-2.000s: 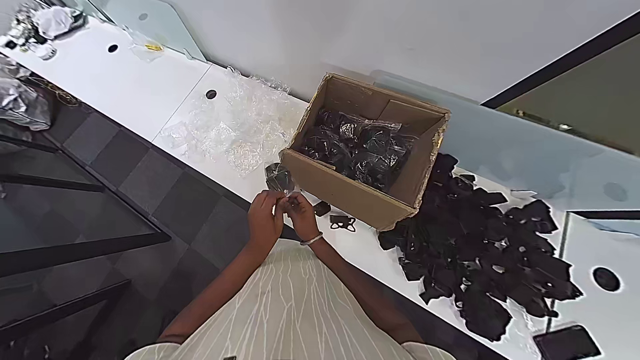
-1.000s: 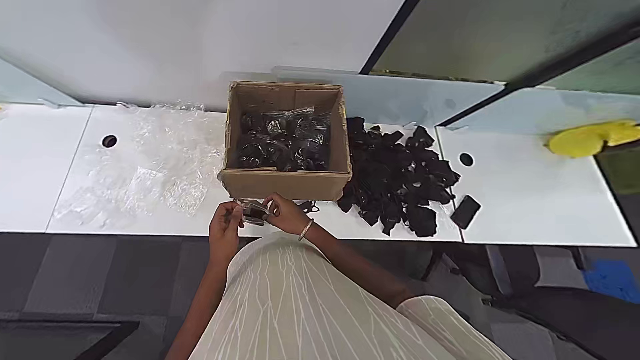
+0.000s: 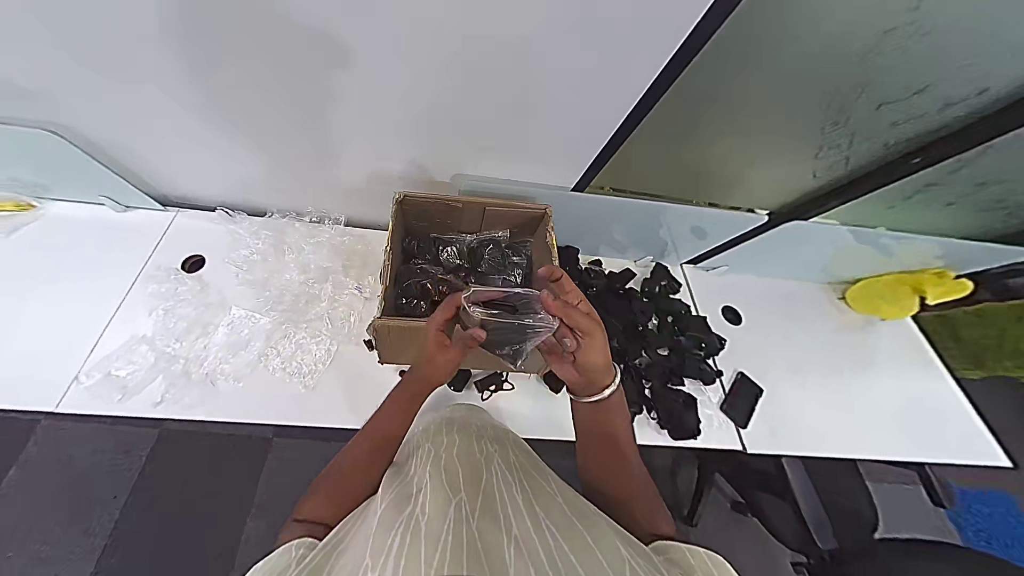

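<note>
Between my hands, at the near side of an open cardboard box [image 3: 432, 340], is a clear plastic bag [image 3: 512, 324] with a black item inside. My left hand [image 3: 448, 340] grips the bag's left end between thumb and fingers. At its right end, my right hand [image 3: 578, 332] pinches the plastic, some fingers raised. Several clear bags with black contents [image 3: 480, 254] fill the box. A heap of black items [image 3: 668, 344] lies right of it, and a spread of clear plastic bags [image 3: 296, 312] to its left. Small black pieces [image 3: 492, 384] lie before the box.
A black phone-like slab [image 3: 742, 399] lies near the white table's [image 3: 848, 400] front edge. Yellow material [image 3: 896, 294] is at the far right. Low translucent panels [image 3: 640, 220] and a wall stand behind. A dark chair [image 3: 768, 512] is below the table at right.
The bag with the black item is now spread between my hands, raised in front of the box's near part; earlier my hands were lower, below the box's near edge. The view has shifted.
</note>
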